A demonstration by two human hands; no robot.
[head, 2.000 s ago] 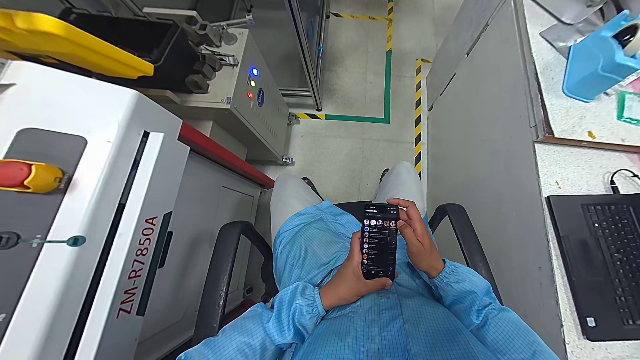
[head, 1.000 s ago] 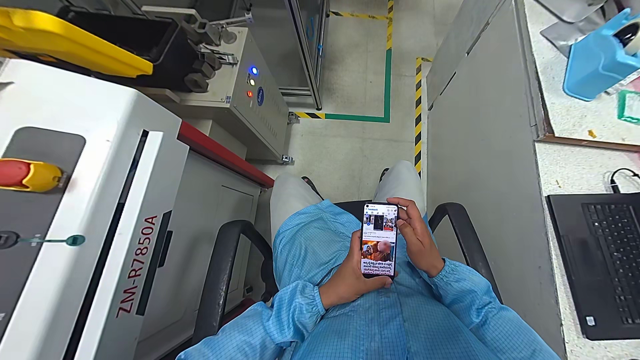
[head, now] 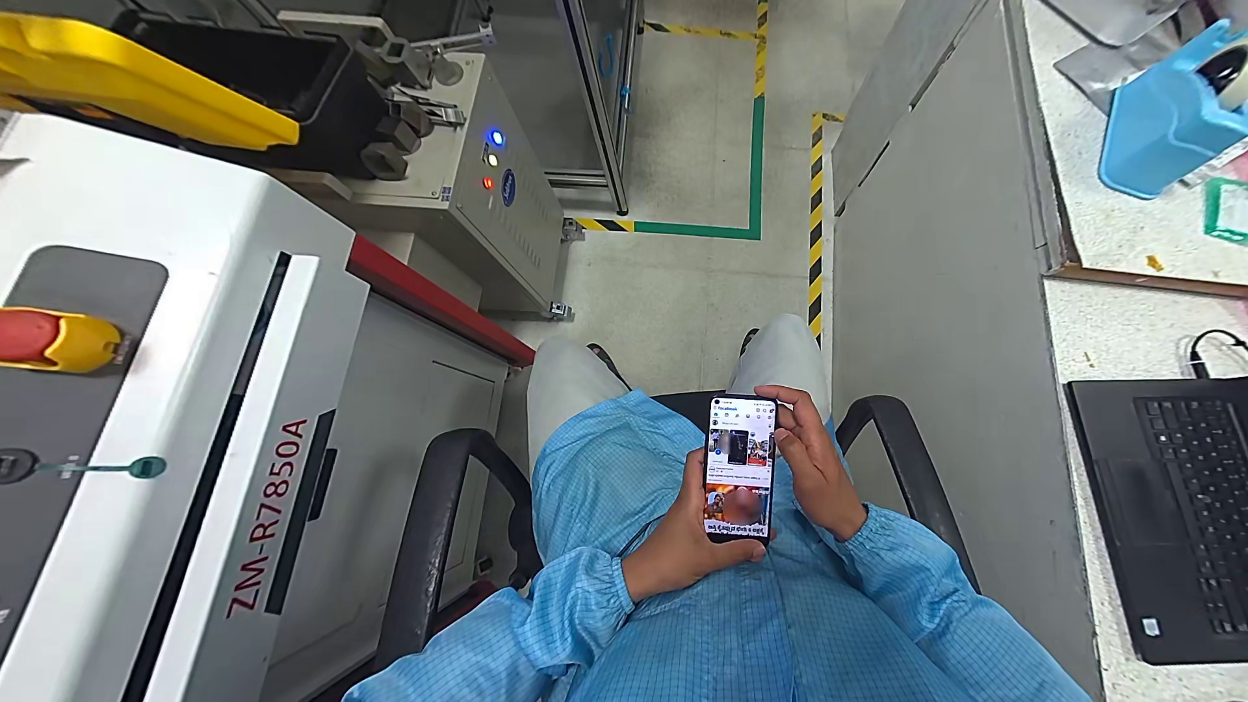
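A smartphone (head: 740,468) with a lit screen showing pictures and text is held upright above my lap. My left hand (head: 686,536) grips its lower left side, the thumb lying along the bottom edge and the other fingers partly hidden behind it. At the upper right edge, my right hand (head: 811,456) holds the phone too, with fingers at its top corner and side. Both arms are in blue checked smock sleeves, and the smock (head: 624,478) covers my lap.
Black chair armrests (head: 429,546) flank me. To the left stands a white machine (head: 195,292) with a red emergency stop button (head: 34,335). A grey cabinet side (head: 946,322) rises at right, beside a worktop with a black laptop (head: 1160,517) and a blue tape dispenser (head: 1160,117).
The phone's screen has changed from a dark list to a bright page of pictures and text. Both hands remain at about the same place on the phone.
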